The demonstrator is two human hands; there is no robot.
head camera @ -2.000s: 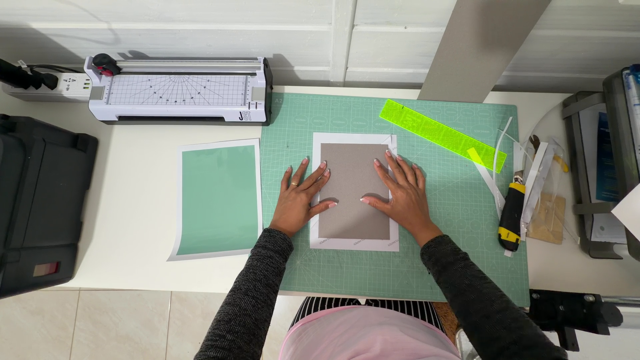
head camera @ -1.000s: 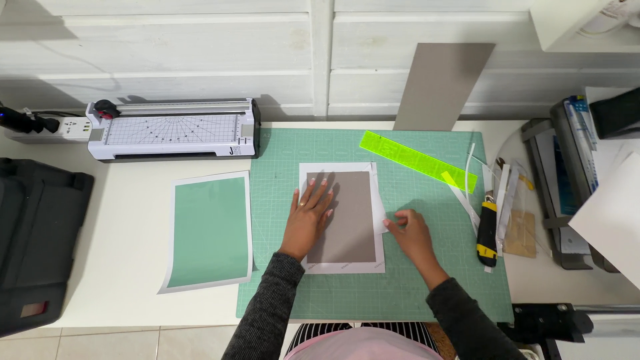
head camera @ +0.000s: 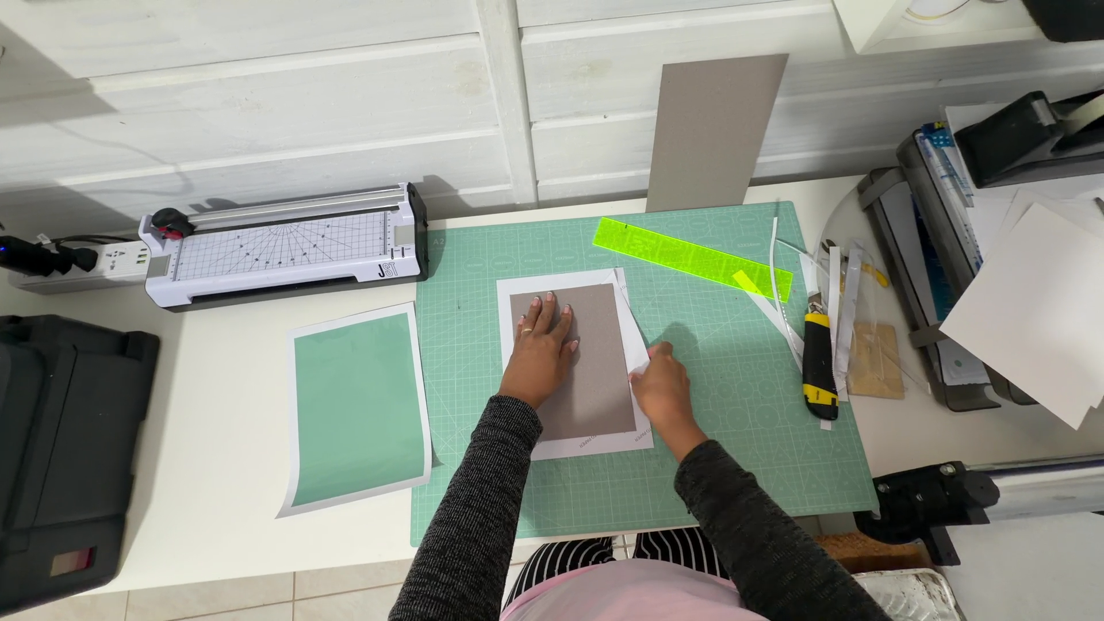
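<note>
A grey-brown board [head camera: 595,371] lies on a larger white sheet [head camera: 552,449], which shows as a border around it on the green cutting mat [head camera: 724,466]. My left hand [head camera: 542,349] rests on the board's upper left part, fingers slightly spread, pressing it flat. At the sheet's right edge, my right hand [head camera: 666,384] pinches a white strip or flap [head camera: 634,332] that slants outward from the top right corner; whether it is still joined there cannot be told. Left of the mat lies a green sheet with a white border [head camera: 358,410].
A neon green ruler [head camera: 690,257], paper strips [head camera: 776,319] and a black and yellow utility knife [head camera: 819,362] lie right. A paper trimmer [head camera: 285,246] stands back left, a black case [head camera: 69,440] at far left. Another grey board [head camera: 716,134] leans on the wall; paper trays [head camera: 936,345] stand right.
Two seconds ago both hands lay flat on the board. The right hand has moved off to the sheet's right edge, where a white strip or flap now slants outward. The left hand stays on the board.
</note>
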